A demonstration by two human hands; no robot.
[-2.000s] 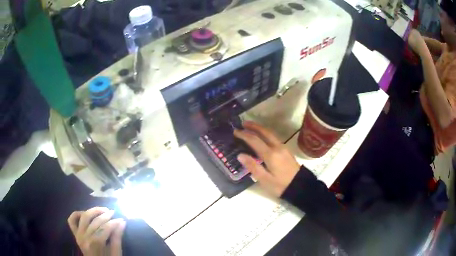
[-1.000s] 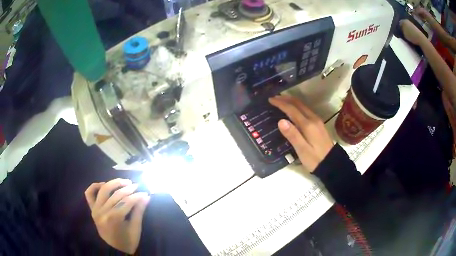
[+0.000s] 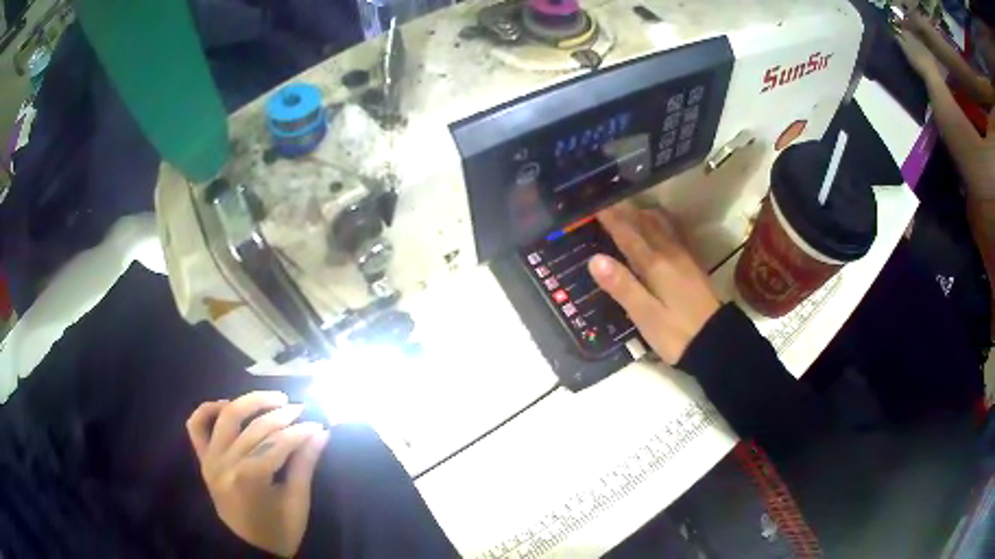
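A smartphone (image 3: pixel 573 295) with a dark list screen and small red and pink icons lies on a dark pad (image 3: pixel 578 375) below the machine's control panel (image 3: pixel 595 137). My right hand (image 3: pixel 658 286) rests over its right part, thumb on or just above the screen, fingers partly hidden near the panel. My left hand (image 3: pixel 256 464) is at the lower left with curled fingers, beside the lamp glare (image 3: pixel 355 377) at the needle area. Dark cloth (image 3: pixel 98 382) lies around it. Whether the fingers pinch cloth is hidden by glare. The needle is washed out.
The white sewing machine head (image 3: pixel 436 98) spans the top. A red-brown cup (image 3: pixel 780 268) with black lid and straw stands right of my right hand. A green holder (image 3: pixel 158 87) hangs at upper left, near a blue cap (image 3: pixel 296 118). Another person's arm (image 3: pixel 949 104) shows at upper right.
Since the oldest frame the view has shifted, putting the machine further right and higher. My right thumb has shifted slightly left over the phone, and a blue-orange strip now shows at the screen's top.
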